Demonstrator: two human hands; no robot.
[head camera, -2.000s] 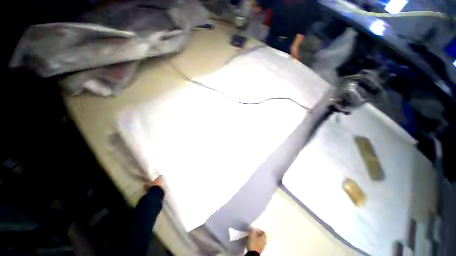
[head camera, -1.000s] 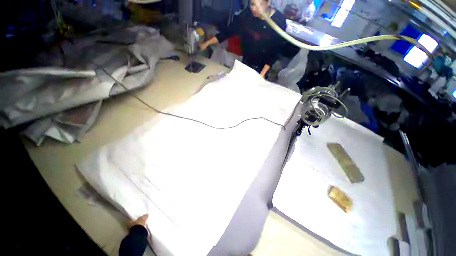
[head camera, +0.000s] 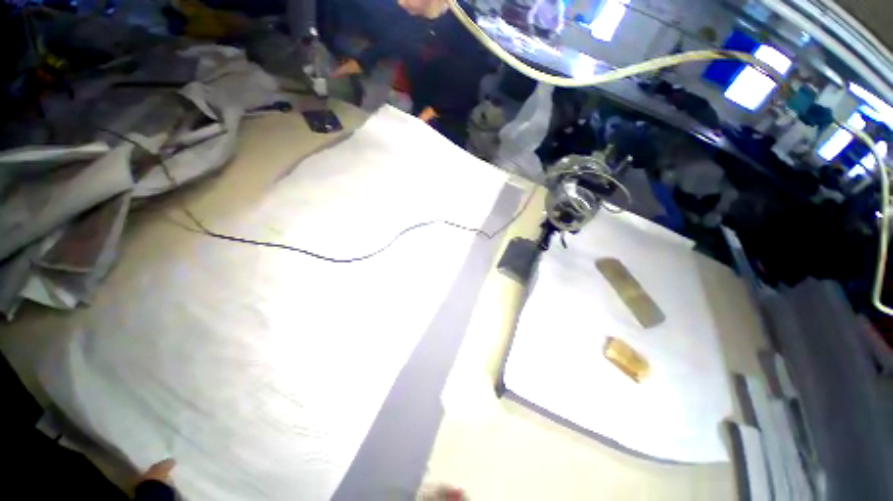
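The paper marker (head camera: 264, 333), a large white sheet, covers the fabric lay, whose bare grey strip (head camera: 401, 401) shows along its right side. My left hand (head camera: 158, 474), low at the left, grips the near left edge of the lay; its fingers are partly hidden. My right hand (head camera: 443, 493) is small, blurred and cut off by the bottom edge, beside the grey strip; its hold cannot be told. The cutting machine (head camera: 578, 194) stands upright at the far left edge of the right paper-topped stack (head camera: 568, 303), its base plate (head camera: 518, 258) on the table.
A long metal weight (head camera: 630, 292) and a small block weight (head camera: 627, 359) lie on the right stack. A power cable (head camera: 338, 259) crosses the paper. Crumpled fabric (head camera: 69, 196) lies far left, cut pieces (head camera: 774, 431) at right. A pale hose (head camera: 607, 78) hangs overhead. A person (head camera: 431, 59) stands across the table.
The left lay has shifted left, away from the right stack, opening a gap of beige table up to the machine. The view has turned right. The white scrap by my right hand no longer shows.
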